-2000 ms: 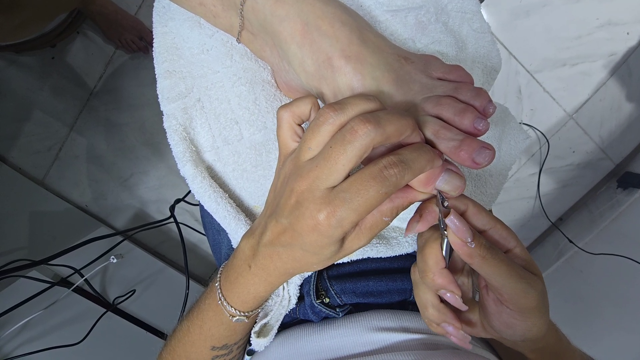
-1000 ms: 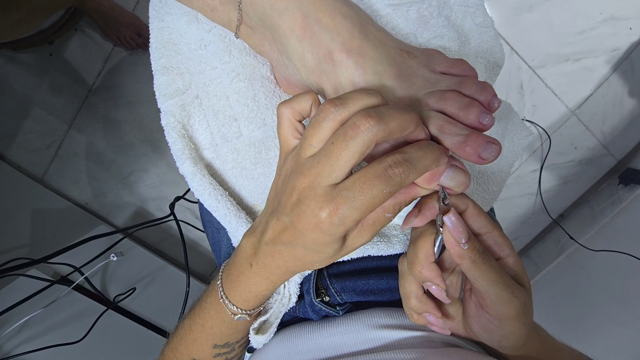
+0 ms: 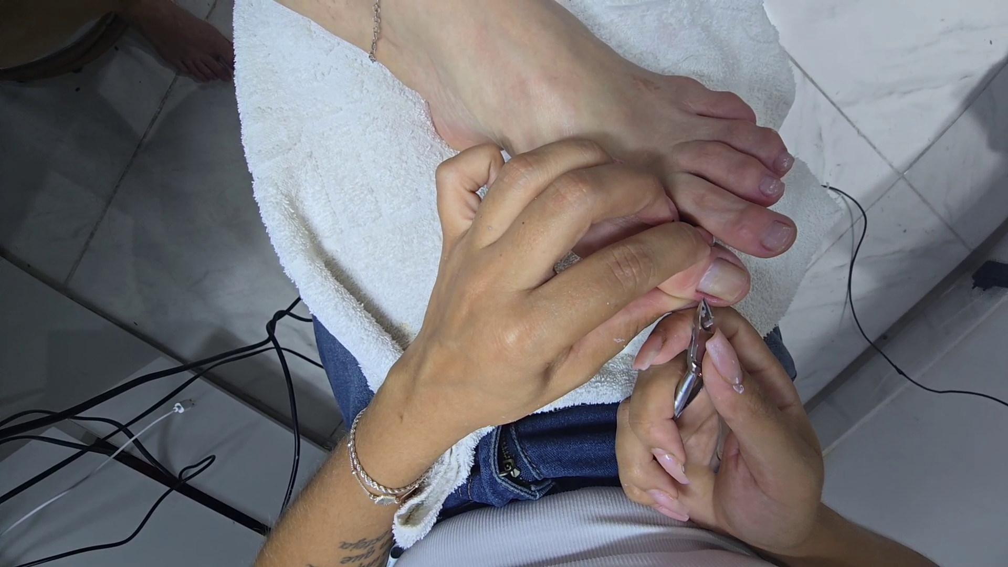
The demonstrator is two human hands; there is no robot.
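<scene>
Another person's bare foot (image 3: pixel 543 87) rests on a white terry towel (image 3: pixel 331 197) spread over my lap. My left hand (image 3: pixel 543 299) is wrapped over the front of the foot, its fingers and thumb holding the big toe (image 3: pixel 723 279). Small metal cuticle nippers (image 3: pixel 691 370) are gripped between the thumb and fingers of my right hand (image 3: pixel 717 425), with their jaws pointing up at the near edge of the big toenail. Whether the jaws touch the skin cannot be told. The nippers' handles are partly hidden in my palm.
Black cables (image 3: pixel 272 346) and a thin white cable (image 3: pixel 102 465) lie at the left. A thin black cord (image 3: pixel 854 291) curves over the marble-look floor tiles (image 3: pixel 890 87) at the right. Another bare foot (image 3: pixel 185 43) shows at the upper left.
My right hand has lowered slightly with the nippers, and their jaws are now clearly visible beside the big toenail. My left hand keeps its hold on the toe.
</scene>
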